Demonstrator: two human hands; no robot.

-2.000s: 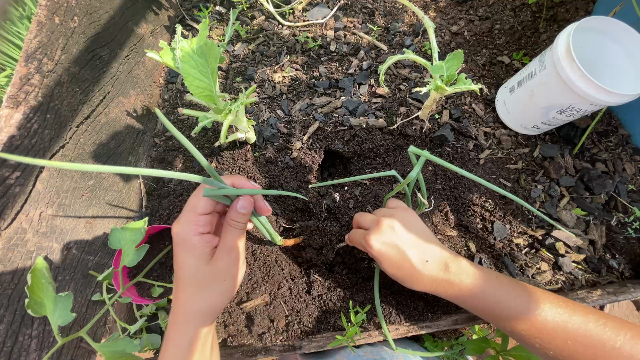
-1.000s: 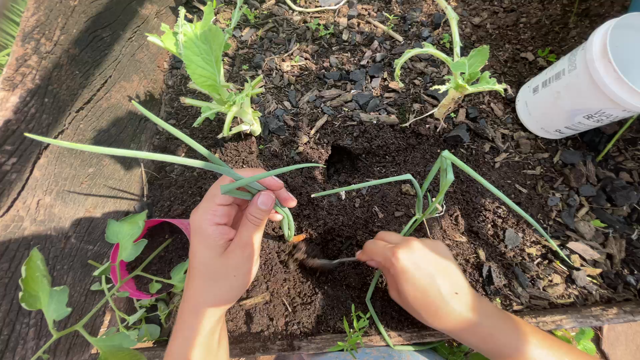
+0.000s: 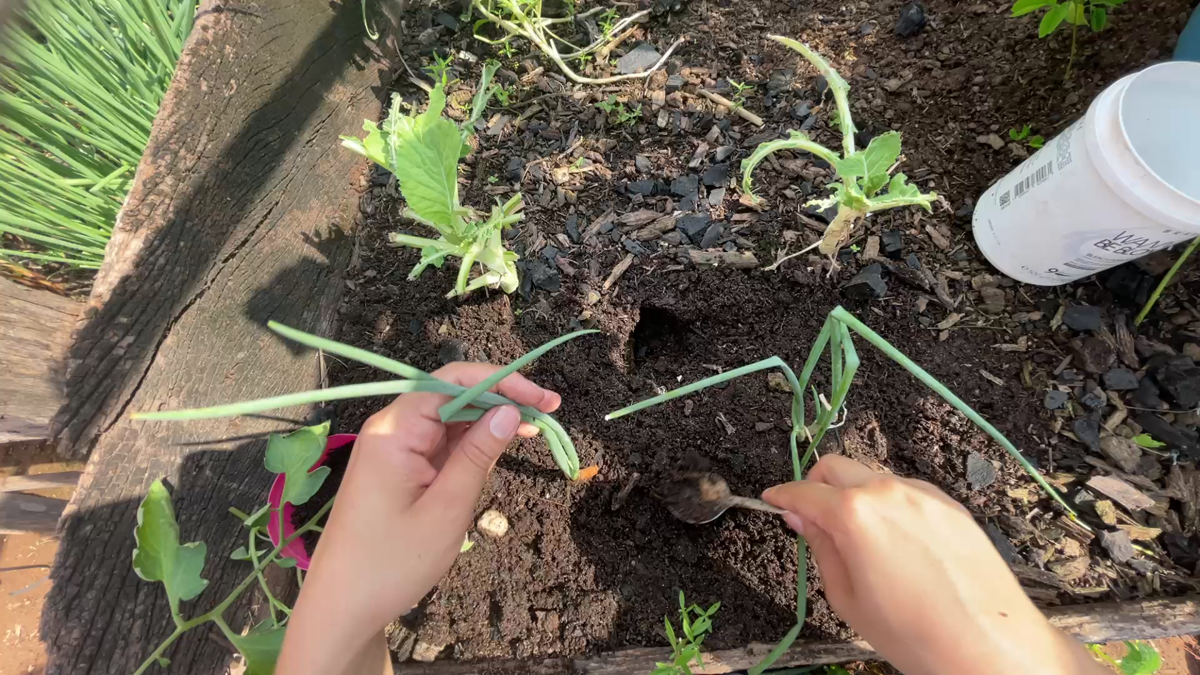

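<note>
My left hand [image 3: 422, 450] pinches a green onion seedling [image 3: 375, 389] between thumb and fingers, its long leaves reaching left over the wooden edge. My right hand [image 3: 872, 525] grips the thin handle of a metal spoon [image 3: 698, 495], whose bowl carries dark soil and lies low over the bed. Just beyond that hand another green onion [image 3: 825, 375] stands in the soil with bent, spreading leaves. A small dark hole [image 3: 656, 330] shows in the soil between the two onions. The base of the held seedling is mostly hidden.
Two cut-back leafy plants [image 3: 450, 206] [image 3: 853, 187] grow across the bed's far part. A white plastic tub [image 3: 1059, 197] lies tilted at the right. A thick weathered timber [image 3: 225, 206] borders the left, with a pink pot [image 3: 286, 525] and a leafy vine [image 3: 211, 614] beside it.
The spoon's bowl, hidden two seconds ago, now shows with soil on it. My left hand still holds the seedling, whose leaves now lie lower and flatter.
</note>
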